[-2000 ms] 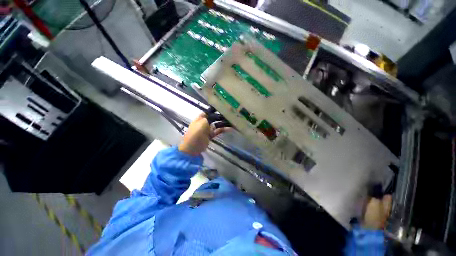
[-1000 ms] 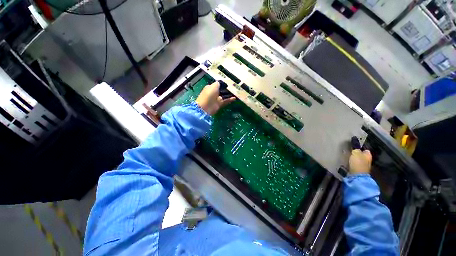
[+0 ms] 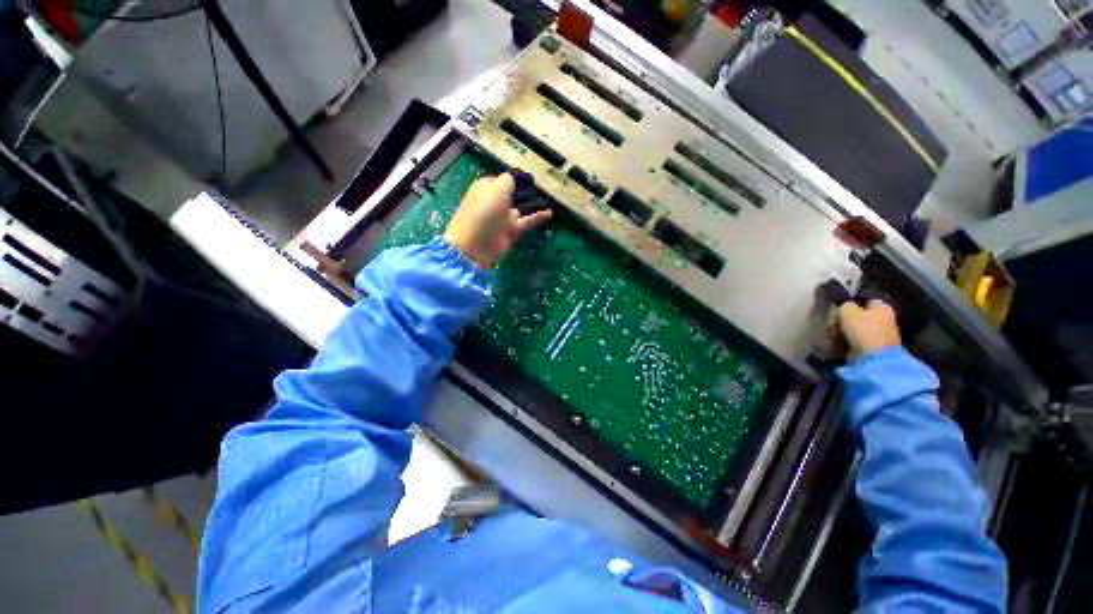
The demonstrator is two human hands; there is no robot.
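Observation:
The silver-grey slotted metal plate (image 3: pixel 779 258) lies over the far half of the green circuit board (image 3: pixel 599 348), whose near half shows with white marks. The board sits in the black carrier fixture (image 3: pixel 545 420). My left hand (image 3: pixel 491 218), with black fingertips, is at the plate's near edge toward its left end, fingers on the edge. My right hand (image 3: pixel 865 318), also with black fingertips, is at the plate's right end and grips it there. The parts of the fingers at the plate are partly hidden.
Orange-brown blocks (image 3: pixel 857 232) stand at the far side of the fixture. A white rail (image 3: pixel 258 270) runs along the near left. A black bin (image 3: pixel 132 408) at the left holds an upright slotted plate (image 3: pixel 54 288). A grey-black mat-like surface (image 3: pixel 833 120) lies beyond the station.
Since two seconds ago, the plate has moved from a tilted, raised position to the board's far half. Over the last second it has shifted slightly; both hands stay at it.

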